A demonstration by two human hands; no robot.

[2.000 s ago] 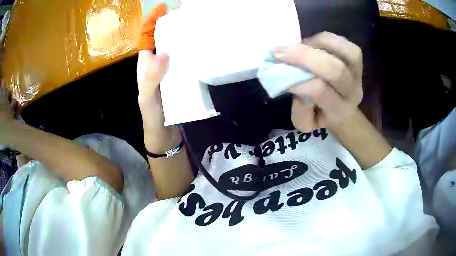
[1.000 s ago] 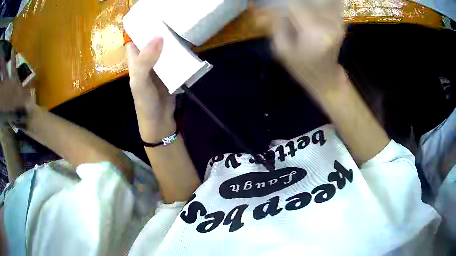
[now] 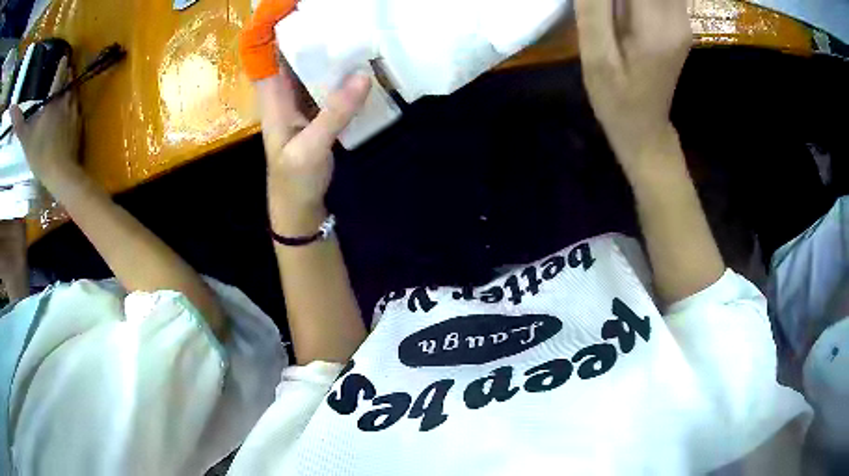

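A white security camera [image 3: 437, 46] is held up at the top of the head view, cut off by the upper edge. My left hand [image 3: 303, 139] grips its square bracket end [image 3: 372, 116], with the thumb on the near face and an orange finger cot [image 3: 265, 37] on one finger. My right hand [image 3: 638, 84] is raised at the camera's right end. Its fingers run out of the top of the picture, so its hold and any cloth in it are hidden.
The glossy orange bench [image 3: 177, 112] curves behind the camera. At the left a neighbour's hand [image 3: 56, 130] holds a white unit [image 3: 14, 167] with a black part. A black cord [image 3: 98, 63] lies by it. Another person's sleeve [image 3: 819, 270] shows at the right.
The camera has moved up from over my lap and turned, and the cord hanging from its bracket no longer shows. My right hand left the camera's near side and rose towards the top edge.
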